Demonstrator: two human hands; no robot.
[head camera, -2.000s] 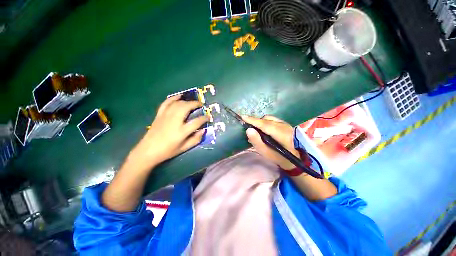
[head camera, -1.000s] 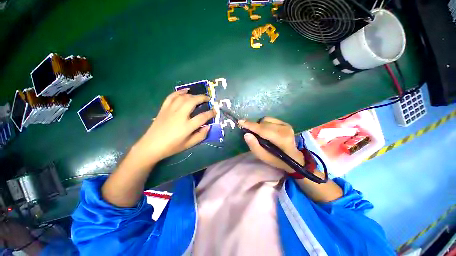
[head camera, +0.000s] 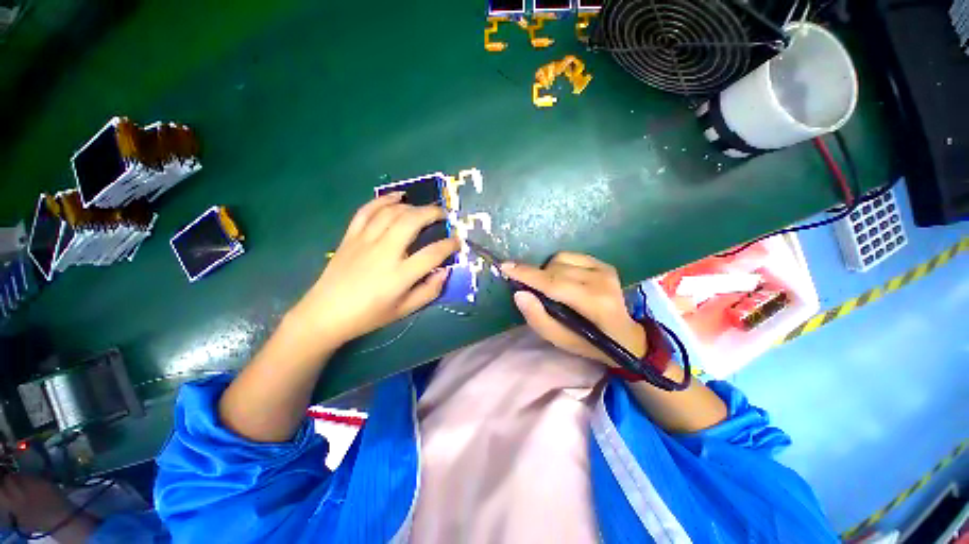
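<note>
Several LCD modules (head camera: 423, 190) lie in a column on the green bench top, with small flexible circuit tails (head camera: 471, 181) pointing right. The lowest module looks blue (head camera: 458, 286). My left hand (head camera: 374, 262) lies over the modules with its fingers spread, pressing on them and partly hiding them. My right hand (head camera: 574, 302) holds the black soldering iron (head camera: 579, 323) like a pen. Its tip is at the right edge of the modules, by the tails. A thin wire strand (head camera: 388, 338) lies below my left hand.
Two leaning stacks of modules (head camera: 138, 168) and a single module (head camera: 207, 244) are at the left. Loose orange circuits (head camera: 559, 80), a black fan (head camera: 674, 38) and a white cup (head camera: 786, 90) are at the top right. A tray (head camera: 733, 287) and a grid tray (head camera: 876, 230) are at the right.
Since the first frame, the view has shifted, and the modules appear further right. The iron tip has moved onto the modules' edge. My left hand still rests on the modules.
</note>
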